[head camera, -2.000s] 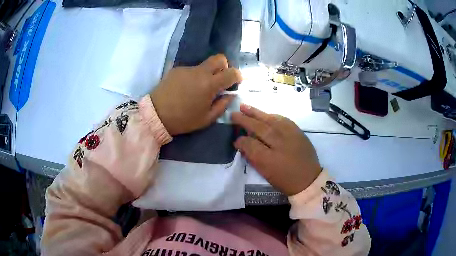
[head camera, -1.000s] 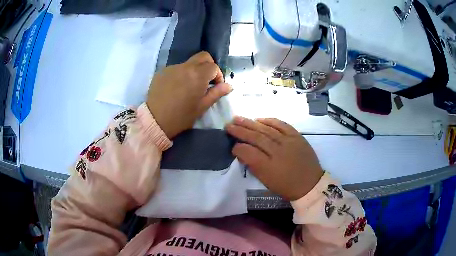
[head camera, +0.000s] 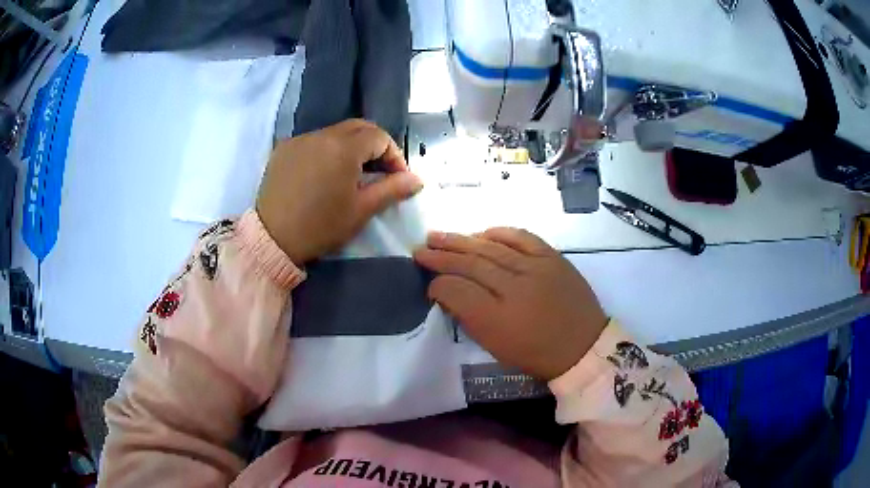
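Observation:
White pocketing cloth (head camera: 372, 376) lies in front of me, its lower edge over the table's front edge. A dark grey strip (head camera: 358, 295) lies across it. My left hand (head camera: 334, 186) pinches the white cloth between thumb and fingers, just left of the needle area. My right hand (head camera: 515, 291) lies with its fingertips on the right edge of the white cloth and grey strip. The dark grey garment panel (head camera: 353, 67) runs away behind my left hand. Another white cloth part (head camera: 229, 143) lies to its left.
The sewing machine head (head camera: 515, 67) stands at upper right, its presser foot area lit. Black thread snips (head camera: 656, 221) lie right of the needle, with a dark red block (head camera: 701, 176) behind them. A grey measuring tape (head camera: 763, 329) runs along the front edge. Yellow-orange handles (head camera: 859, 254) show at far right.
The cloth and my left hand have moved left, away from the needle area. More white cloth shows between my hands. My right hand has shifted slightly left and down. The camera view has also shifted.

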